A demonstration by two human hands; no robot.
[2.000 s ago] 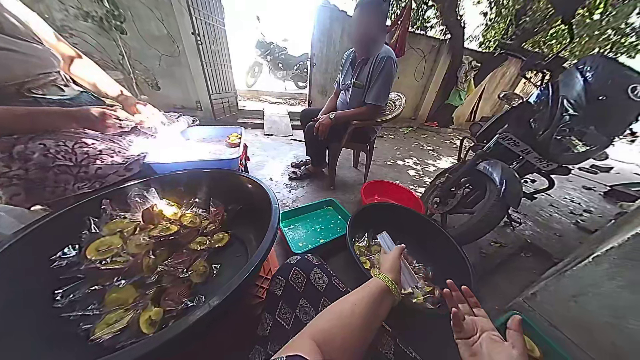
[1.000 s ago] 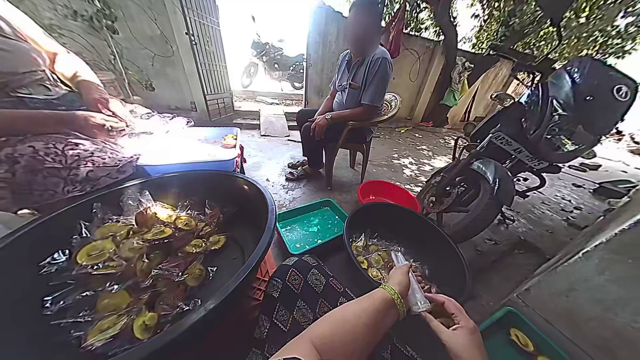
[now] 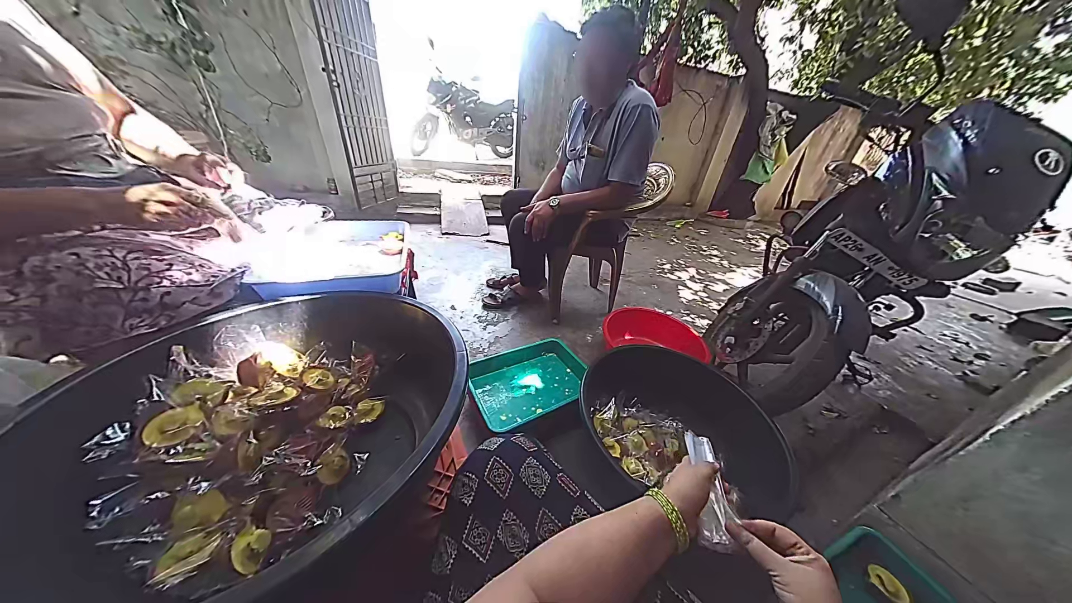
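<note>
My left hand [image 3: 693, 490], with a yellow-green bangle at the wrist, grips a bundle of clear plastic bags [image 3: 713, 502] over the smaller black tub [image 3: 754, 444]. At the bundle's lower end, the thumb and fingers of my right hand [image 3: 783, 557] touch the plastic. Beneath my hands, the tub holds yellow pieces in clear wrap [image 3: 641, 444]. On the left stands a larger black tub [image 3: 427, 335] with many yellow and brown wrapped pieces [image 3: 251, 427].
A green tray [image 3: 490, 402] and a red basin [image 3: 657, 327] lie beyond the tubs. Another green tray [image 3: 879, 536] holds a yellow piece at lower right. A co-worker's hands [image 3: 180, 201] work beside a blue-rimmed tray [image 3: 335, 285]. A person [image 3: 611, 142] sits on a chair; a motorcycle [image 3: 837, 276] stands right.
Two seconds ago my right hand was spread, palm up, apart from the bundle; now its fingers are on the plastic. My left hand has kept hold of the bags.
</note>
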